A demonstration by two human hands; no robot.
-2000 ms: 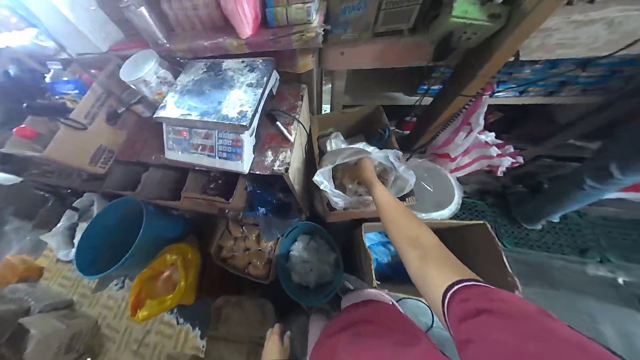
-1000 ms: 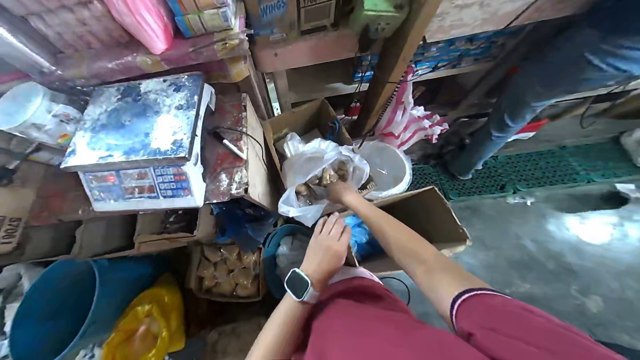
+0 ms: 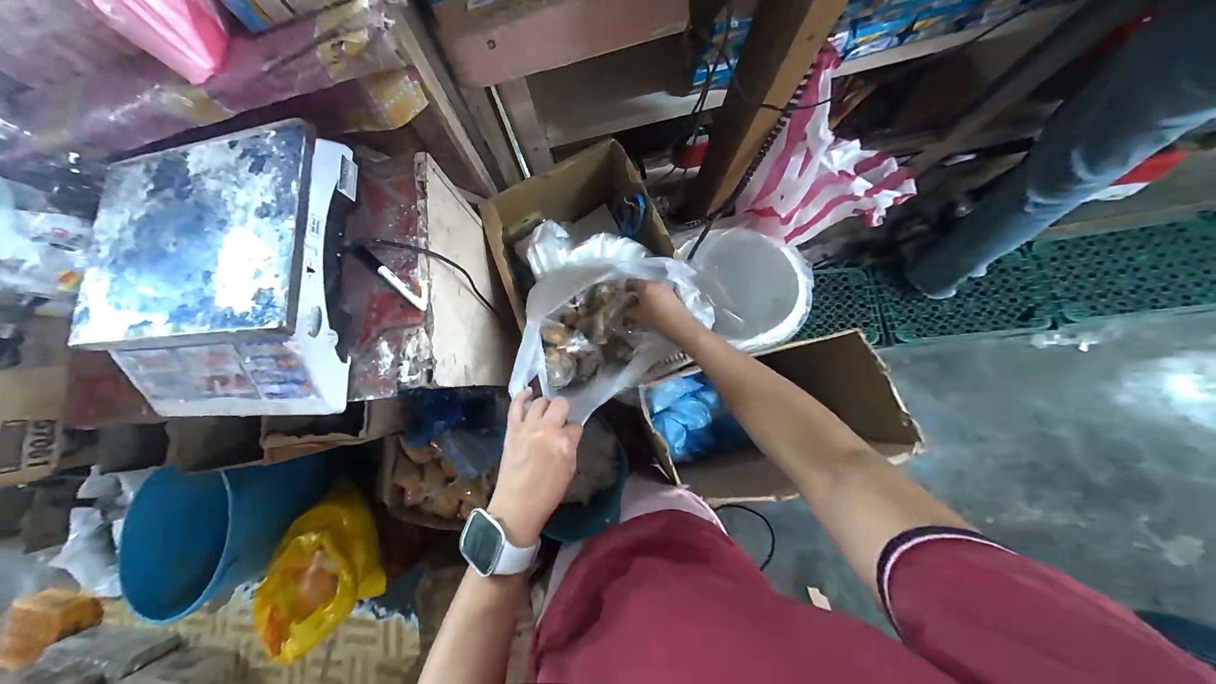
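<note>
A clear plastic bag (image 3: pixel 608 375) with its mouth spread holds several small packets of brown goods (image 3: pixel 581 332). My left hand (image 3: pixel 541 446), with a white smartwatch on the wrist, grips the bag's near rim. Inside the bag's mouth, my right hand (image 3: pixel 655 306) touches the packets at the right side; its fingertips are partly hidden, so whether it grips one cannot be told. Behind the bag stands an open cardboard box (image 3: pixel 570 190) with more clear plastic in it. A pale round tub (image 3: pixel 760 285) is beside the bag on the right.
At left, a weighing scale (image 3: pixel 199 237) stands on a worn table (image 3: pixel 389 332). Below are a blue bin (image 3: pixel 176 541), a yellow bag (image 3: pixel 318 579) and a box of brown packets (image 3: pixel 427 484). A carton (image 3: pixel 845 399) holds blue plastic. A person's leg (image 3: pixel 1064 161) is at upper right.
My left hand, low and away from the bag two seconds ago, has come up and now holds the bag's near rim. My right hand stays in the bag's mouth.
</note>
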